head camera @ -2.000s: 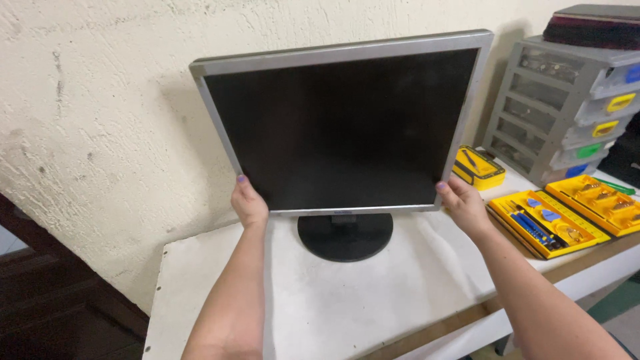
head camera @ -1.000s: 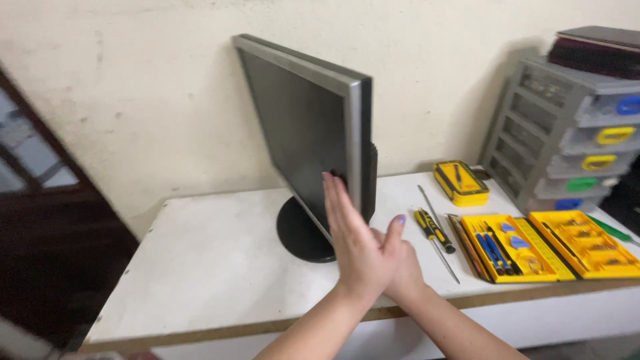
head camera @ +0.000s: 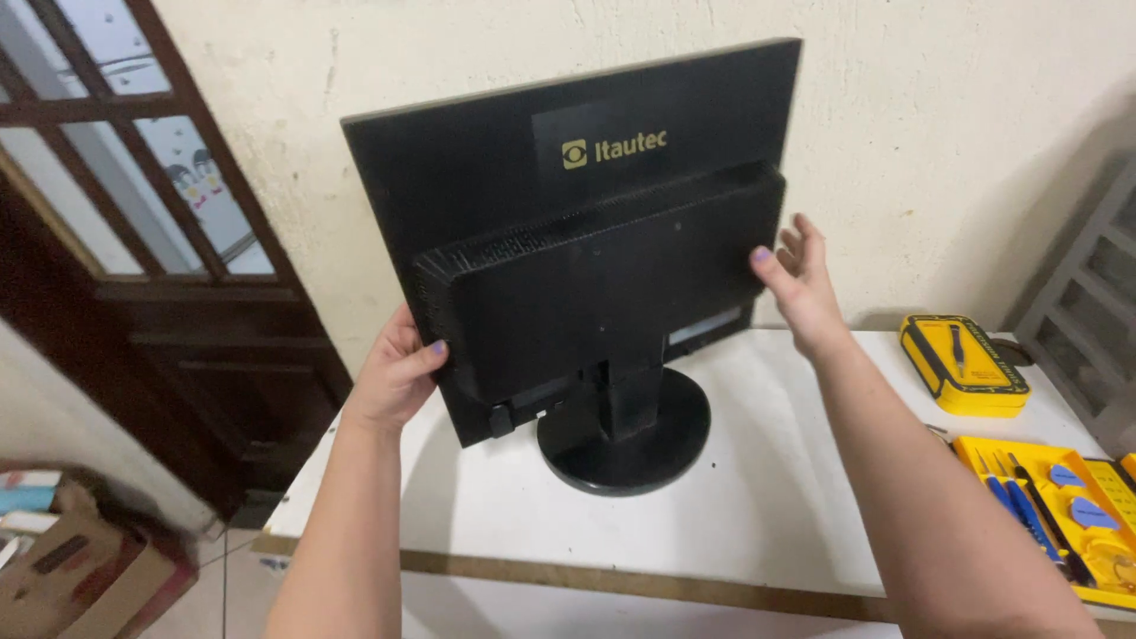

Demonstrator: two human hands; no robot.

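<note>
The Itautec computer monitor (head camera: 568,293) stands tilted with its black plastic back toward me. Its round black base (head camera: 625,444) rests on the white table (head camera: 497,515). My left hand (head camera: 397,373) grips the monitor's left lower edge, thumb on the rear housing and fingers behind the edge. At the right side, my right hand (head camera: 801,284) has its thumb at the edge of the housing and its other fingers spread apart beside it; whether it bears any weight I cannot tell.
A yellow precision tool case (head camera: 963,364) lies at the right by the wall. In front of it is a yellow tool kit (head camera: 1100,524) with blue-handled tools. A gray drawer unit (head camera: 1087,302) stands far right. A cardboard box (head camera: 80,568) is at lower left, below a dark wooden door (head camera: 248,355).
The monitor has turned from screen toward me, through side-on, to its back toward me. My hands, together at its edge one second ago, are now apart on opposite sides.
</note>
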